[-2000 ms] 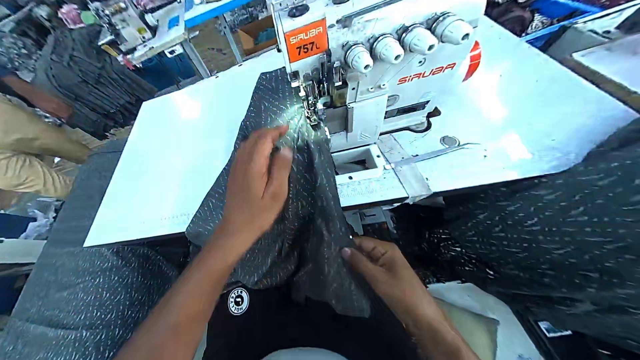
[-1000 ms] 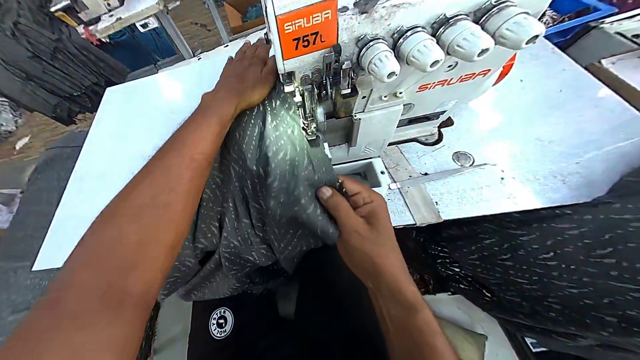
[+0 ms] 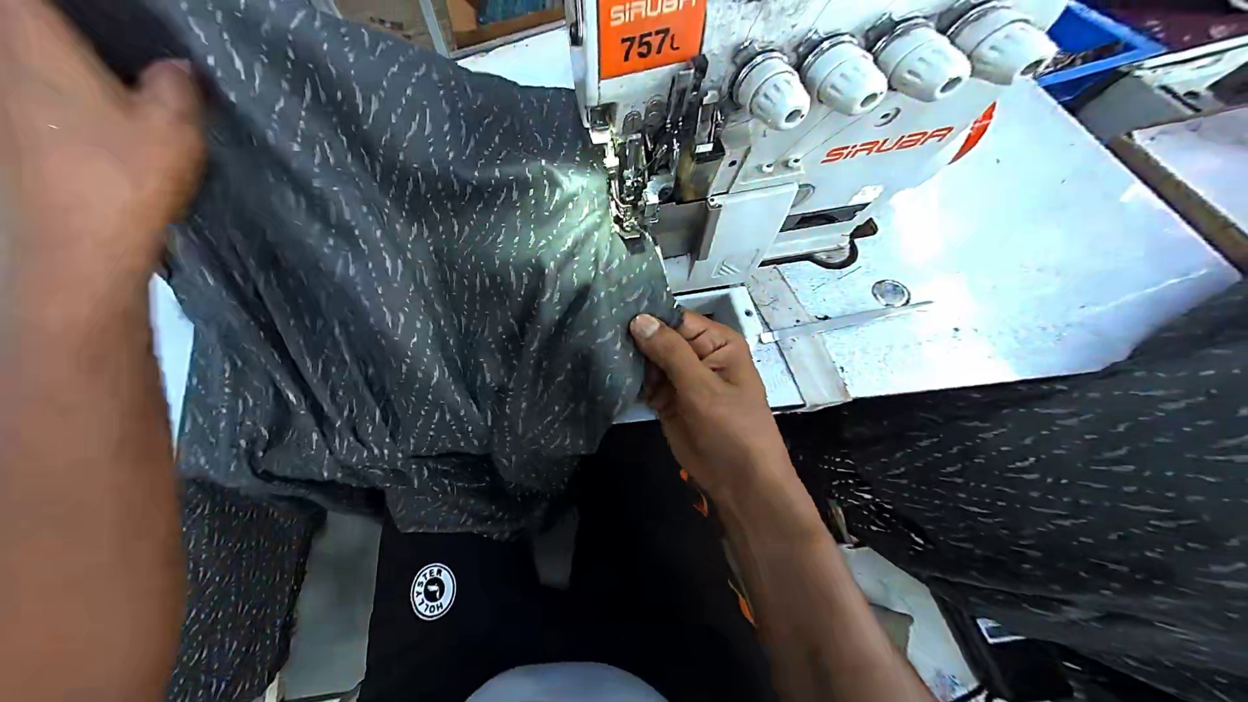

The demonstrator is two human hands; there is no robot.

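A dark grey fabric with white flecks (image 3: pixel 390 234) spreads across the near side of a white Siruba overlock sewing machine (image 3: pixel 741 146). Its right edge lies at the lit presser foot (image 3: pixel 629 210). My right hand (image 3: pixel 707 390) pinches that edge between thumb and fingers, just below the foot. High at the left, my left hand (image 3: pixel 107 146) is blurred and close to the camera, with its thumb against a raised part of the fabric. The fingers of the left hand are partly out of frame, so its grip is unclear.
The white machine table (image 3: pixel 975 283) carries a thin metal strip (image 3: pixel 848 320) right of the machine. More flecked dark fabric (image 3: pixel 1053 487) hangs over the table's front edge at the right. A blue crate (image 3: pixel 1102 49) stands behind.
My left hand has moved from beside the presser foot out to the left and up, and the fabric is now spread and raised on that side. My right hand still pinches the edge.
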